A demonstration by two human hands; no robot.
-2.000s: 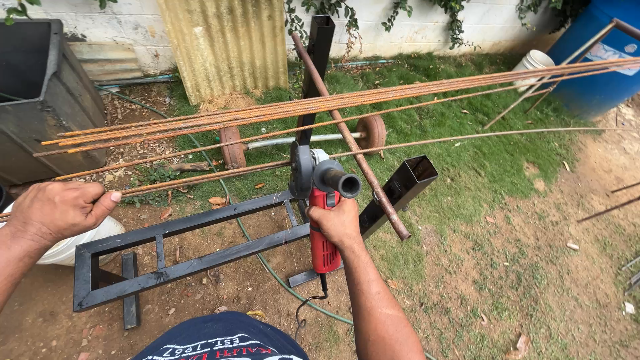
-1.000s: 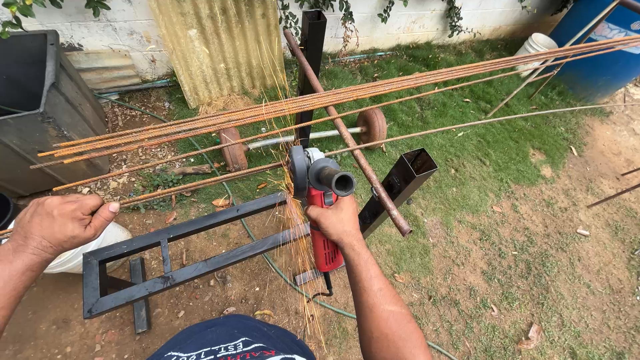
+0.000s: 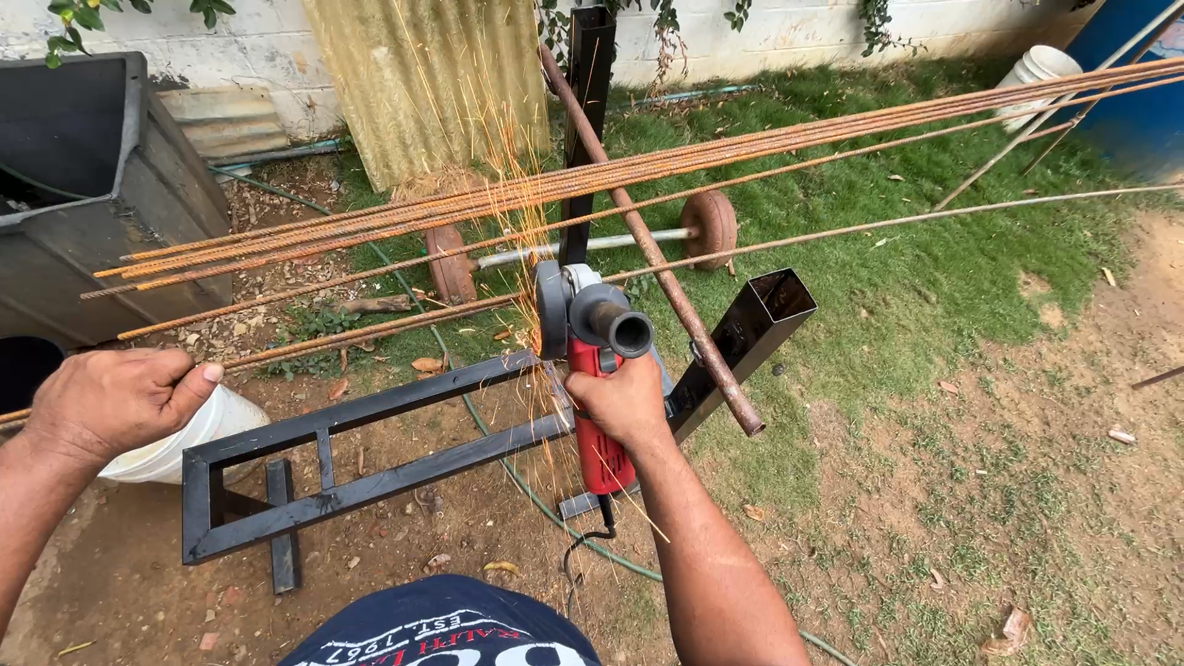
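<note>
My left hand (image 3: 116, 402) grips a rusty steel rebar (image 3: 361, 330) near its left end. My right hand (image 3: 618, 398) is closed around the red body of an angle grinder (image 3: 601, 458). The grinder's disc and guard (image 3: 552, 310) meet the held rebar, and orange sparks fly up and down from there. The exact cutting point is hidden by the guard. Several other rusty rebars (image 3: 425, 217) lie just beyond, across a rusty pipe (image 3: 647, 242). Below them is a black welded steel frame (image 3: 398, 476).
A black square steel post (image 3: 740, 342) rises right of the grinder, another (image 3: 585, 111) behind. A wheeled axle (image 3: 592, 243) lies on the grass. A white bucket (image 3: 199, 430) is under my left wrist, a dark bin (image 3: 92, 203) at left. A green hose (image 3: 481, 416) crosses the ground.
Two seconds ago no sparks showed; they appeared a second ago and now also spray high above the grinder. Both hands keep their hold on the rebar and the grinder.
</note>
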